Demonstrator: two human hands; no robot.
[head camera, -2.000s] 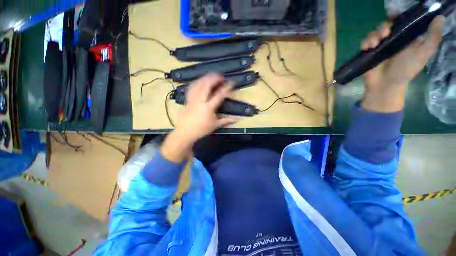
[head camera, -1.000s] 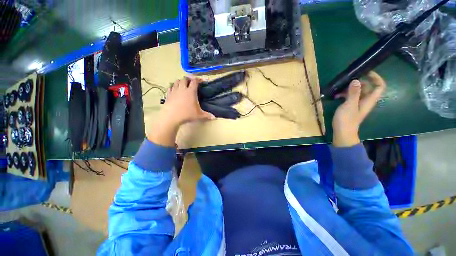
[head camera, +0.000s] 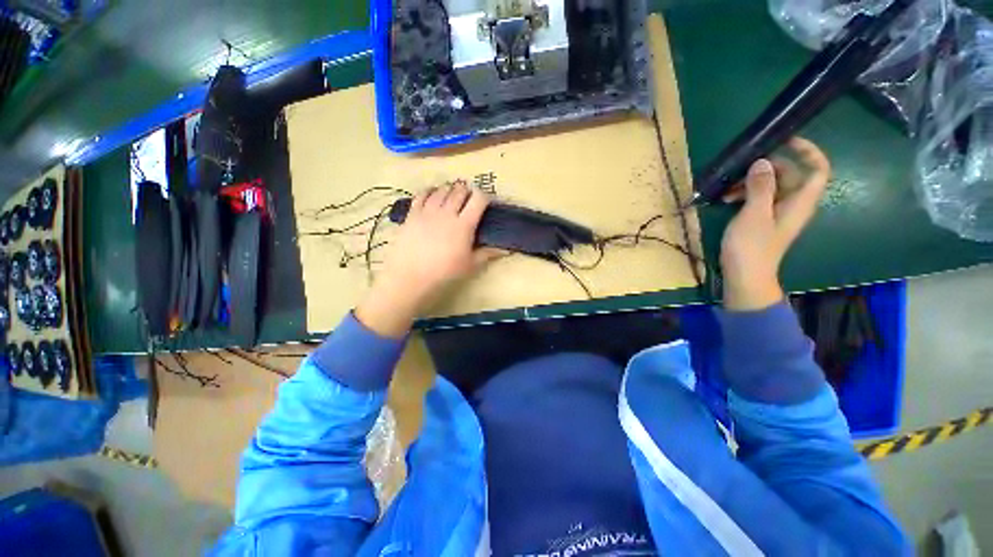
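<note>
Several black strips, likely headband parts (head camera: 534, 231), lie bunched together on the tan cardboard sheet (head camera: 381, 141). Thin dark lead wires curl from both ends of the bunch. My left hand (head camera: 433, 248) is closed around the left part of the bunch; its fingers hide part of the strips. The black electric screwdriver (head camera: 779, 109) lies slanted on the green bench at the right, its bit pointing down-left. My right hand (head camera: 771, 215) is just below its lower end, thumb and fingers apart, with no grip visible.
A blue-rimmed tray (head camera: 384, 87) at the back holds small dark parts and a silver-grey metal feeder (head camera: 512, 44). More black strips (head camera: 201, 256) lie at left by a red label (head camera: 246, 197). Round parts (head camera: 36, 294) are far left, clear plastic bags (head camera: 953, 141) far right, a blue bin (head camera: 887, 364) below.
The strips, spread apart earlier, are now gathered into one bunch under my left hand. My right hand has let go of the screwdriver, which now lies on the bench. The view has shifted.
</note>
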